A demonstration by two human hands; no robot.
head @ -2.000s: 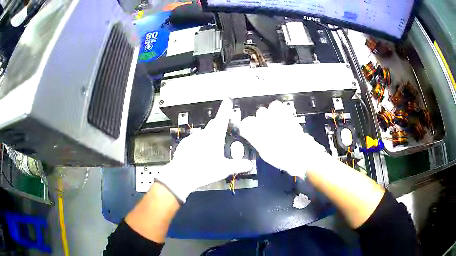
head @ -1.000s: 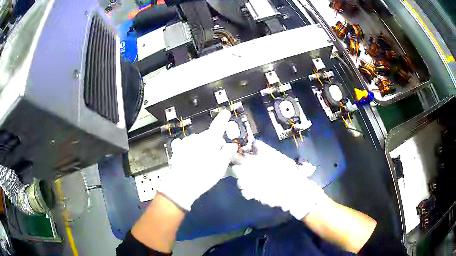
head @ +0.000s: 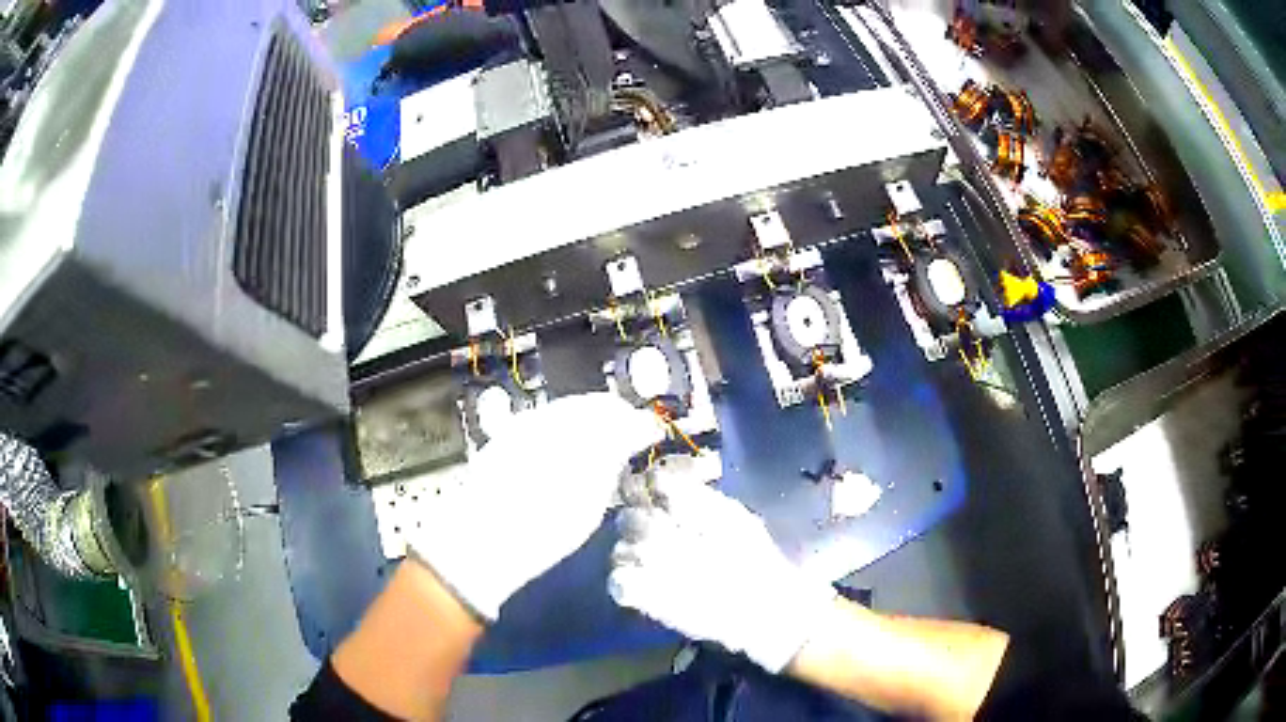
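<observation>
Four silver nests stand in a row below the long silver beam (head: 677, 198). Black wound coils with orange leads sit in them: the second coil (head: 650, 375), the third coil (head: 805, 326) and the right coil (head: 941, 282). The left coil (head: 494, 405) is partly hidden by my left hand. My gloved left hand (head: 543, 487) lies over the front of the two left nests. My gloved right hand (head: 705, 564) is just in front of the second nest, fingers bent. The hands' fingertips meet near the second coil's front leads; a small dark thing shows between them, unclear.
A large grey-white box (head: 169, 240) stands at left. A steel tray (head: 1199, 268) of coils is at upper right, another tray (head: 1149, 466) at right. A yellow-tipped nozzle (head: 1025, 294) is beside the right nest. A pale scrap (head: 852, 495) lies on the blue table (head: 903, 451).
My hands have come down from the clamps at the beam to the front of the second nest. Over the last second my right hand moved slightly left and down, showing the second coil more fully.
</observation>
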